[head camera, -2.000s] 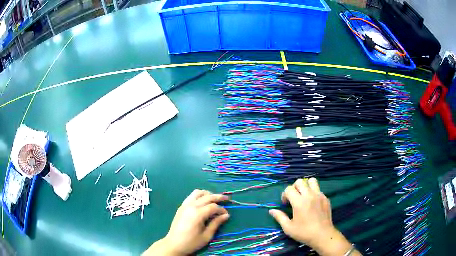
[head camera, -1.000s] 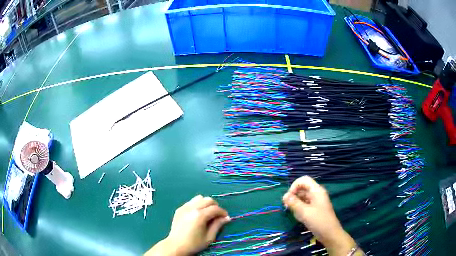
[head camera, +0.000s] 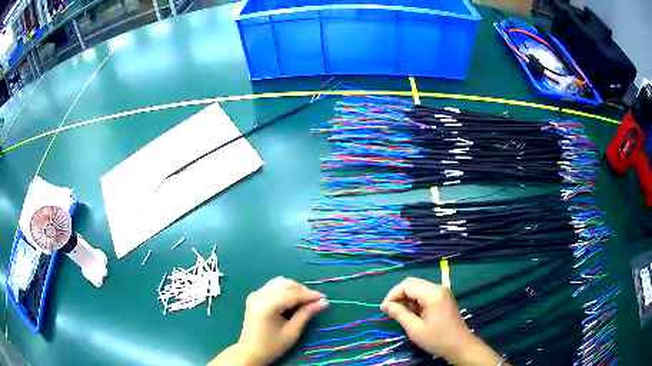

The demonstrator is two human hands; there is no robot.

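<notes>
My left hand [head camera: 280, 318] pinches the left end of a thin green core wire [head camera: 354, 302] between thumb and fingers. My right hand [head camera: 429, 314] pinches the same wire further right, and the wire runs nearly straight between the two hands. Black multi-core cables [head camera: 486, 150] lie in thick parallel bundles at the right, with coloured cores [head camera: 361, 229] fanning out at their left ends. Short white marker tubes [head camera: 191, 284] lie in a loose pile left of my left hand. Whether a tube is in my fingertips I cannot tell.
A white sheet [head camera: 143, 204] lies upper left with a black sample cable [head camera: 207, 154] across it. A blue bin [head camera: 357, 43] stands at the top. A small fan [head camera: 51, 227] and blue tray [head camera: 43, 297] are far left. A red and black tool [head camera: 628, 143] lies at the right edge.
My right hand has moved down and slightly left, closer to my left hand. The wire stretched between my hands now shows green, where a reddish and blue one showed a second ago.
</notes>
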